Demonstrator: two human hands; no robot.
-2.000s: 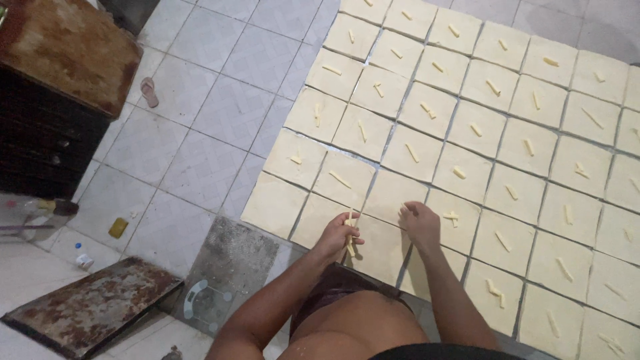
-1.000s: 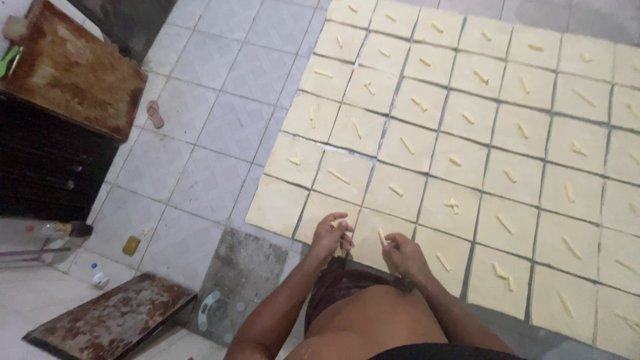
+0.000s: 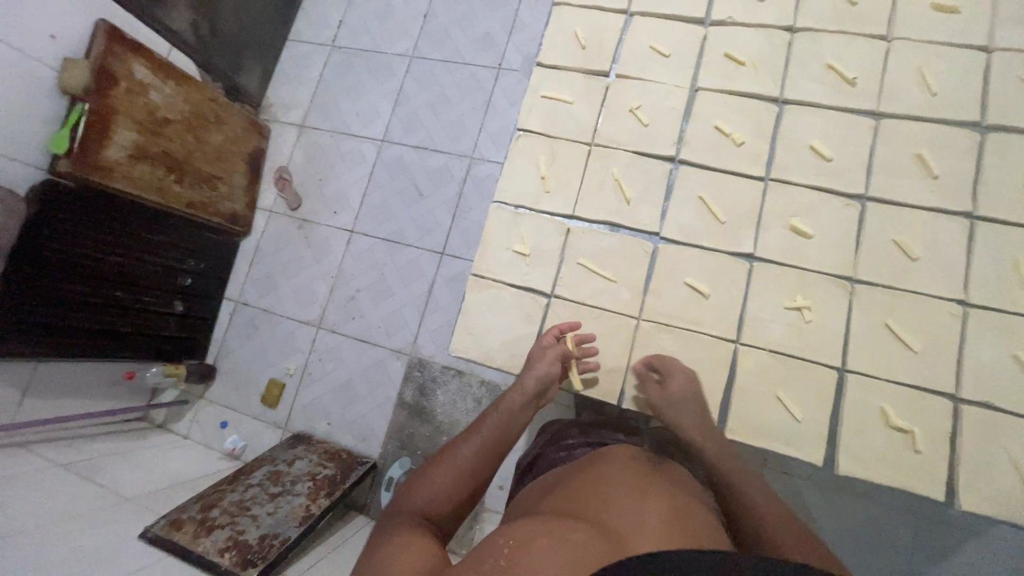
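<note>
Rows of square sheets of pale dough (image 3: pixel 811 150) cover a table, most with a small pale yellow strip on top. My left hand (image 3: pixel 560 362) is over a square near the table's front left edge, holding a pale yellow strip (image 3: pixel 574 364) across its curled fingers. To its right, my right hand (image 3: pixel 668 388) is low over the neighbouring square, slightly blurred; its fingertips are curled, and whether they pinch anything cannot be told. The front left corner square (image 3: pixel 500 320) bears no strip.
Left of the table lies a tiled floor with a sandal (image 3: pixel 286 188), a yellow sponge-like block (image 3: pixel 273 393) and a plastic bottle (image 3: pixel 170 374). A stained board (image 3: pixel 172 120) rests on a dark cabinet. A rusty metal tray (image 3: pixel 260 504) leans at the lower left.
My right hand went from the square's edge toward my left hand, then apart again to the right. A strip now shows on the square two columns right of my left hand's column, as before.
</note>
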